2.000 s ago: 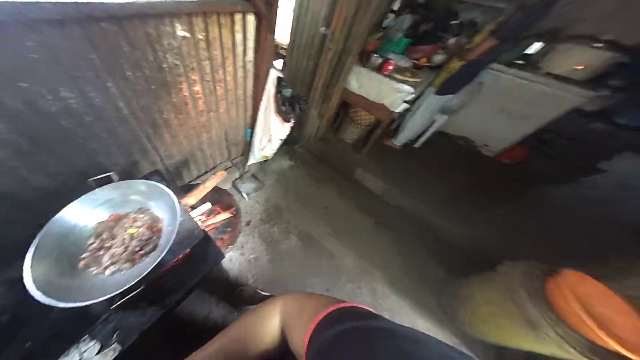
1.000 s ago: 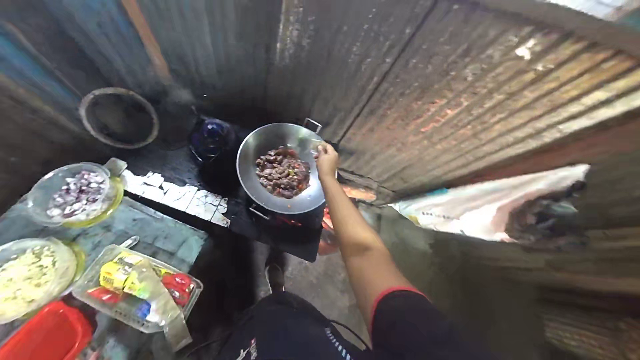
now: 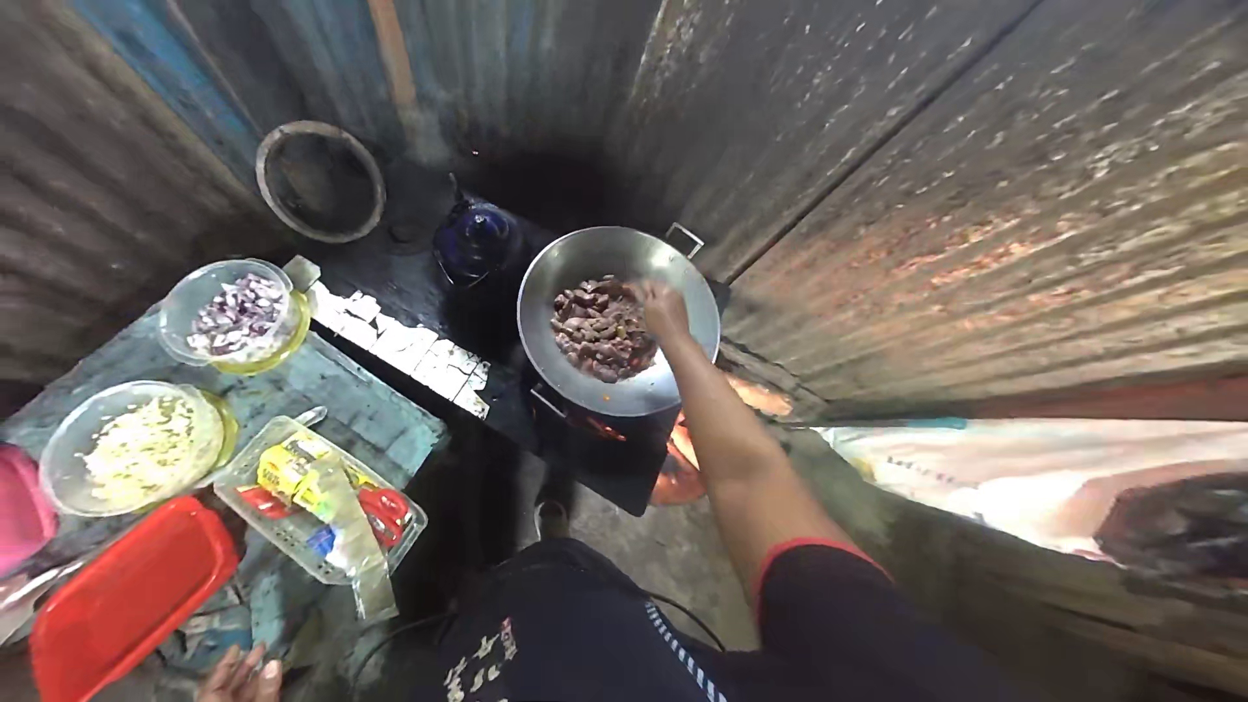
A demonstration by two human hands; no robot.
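Note:
A wide metal wok (image 3: 624, 390) sits over a wood fire, holding dark chunks of what looks like meat (image 3: 603, 331). My right hand (image 3: 663, 308) reaches inside the wok, at the right edge of the chunks; its fingertips are blurred, and whether they grip anything is unclear. At the bottom left, my left hand (image 3: 242, 675) shows only in part, fingers apart and nothing visible in them, just right of a red plastic lid or tray (image 3: 136, 595). On the table, one bowl holds chopped purple onions (image 3: 239, 314) and another holds a chopped pale ingredient (image 3: 148, 448).
A clear plastic container (image 3: 283, 531) of yellow and red packets lies on the blue-green table (image 3: 390, 429). Behind the stove's white-tiled edge (image 3: 400, 341) stands a dark blue kettle (image 3: 478, 239). Flames (image 3: 680, 453) show below the wok, beside the corrugated metal wall (image 3: 975, 253).
My right hand has moved from the wok's right rim to over the dark chunks. My left hand has come into view at the bottom left. The view swung widely from the room to the stove.

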